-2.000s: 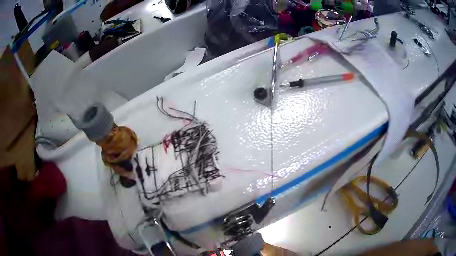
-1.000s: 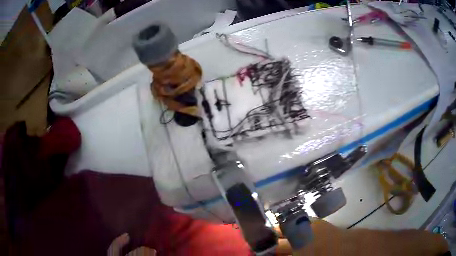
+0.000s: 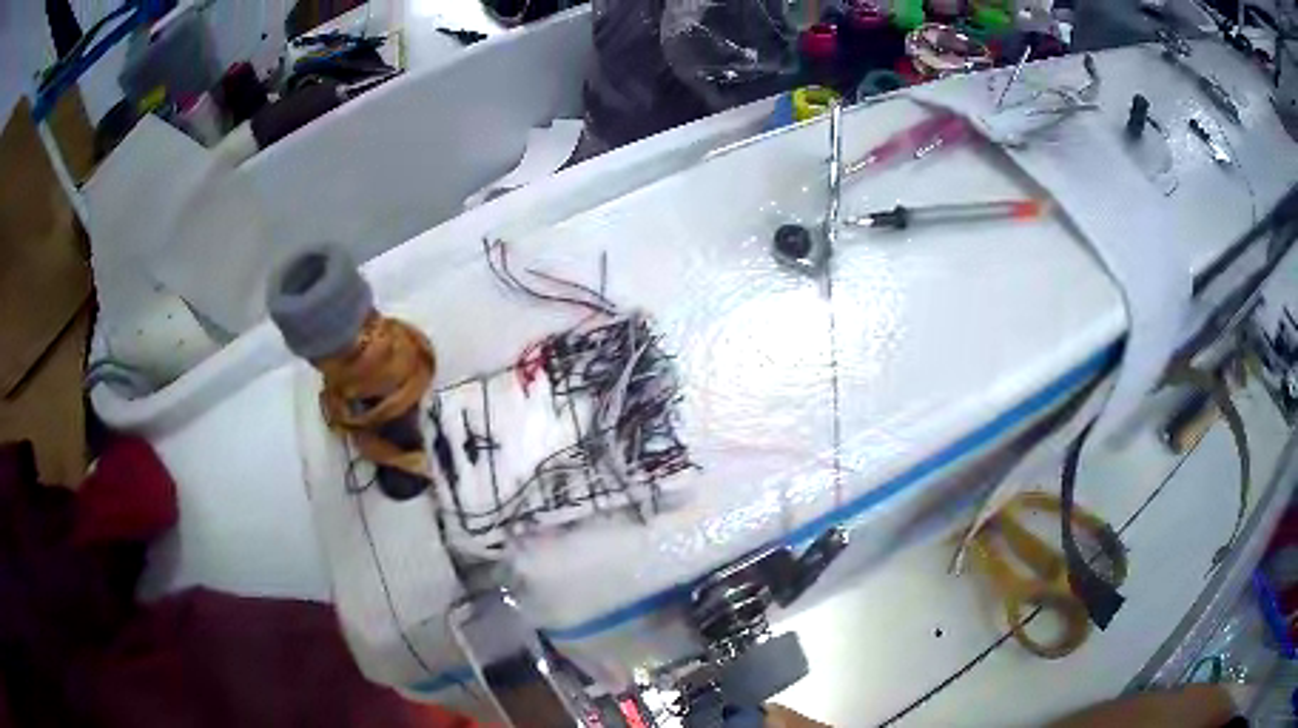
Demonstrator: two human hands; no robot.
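Note:
The dark red fabric [image 3: 214, 654] lies bunched at the lower left, beside and below the end of the white sewing machine head [image 3: 712, 384]. Its edge looks bright red near the bottom. Only a sliver of my right hand [image 3: 787, 717] shows at the bottom edge beside the metal tension parts [image 3: 733, 605], with part of the forearm further right. Its fingers and anything in them are hidden. My left hand is out of the picture. The presser foot and needle are not visible.
A grey knob [image 3: 319, 302] wrapped in an orange-brown band and a tangle of dark pins [image 3: 626, 405] are on the head. A pen [image 3: 961, 213] and white strip [image 3: 1132, 256] lie on the arm. Yellow-handled scissors [image 3: 1046, 633] lie on the table.
The view shifted down and left, then back up and right. Fingers visible at the lower left one second ago are out of the picture, and less of my right forearm shows.

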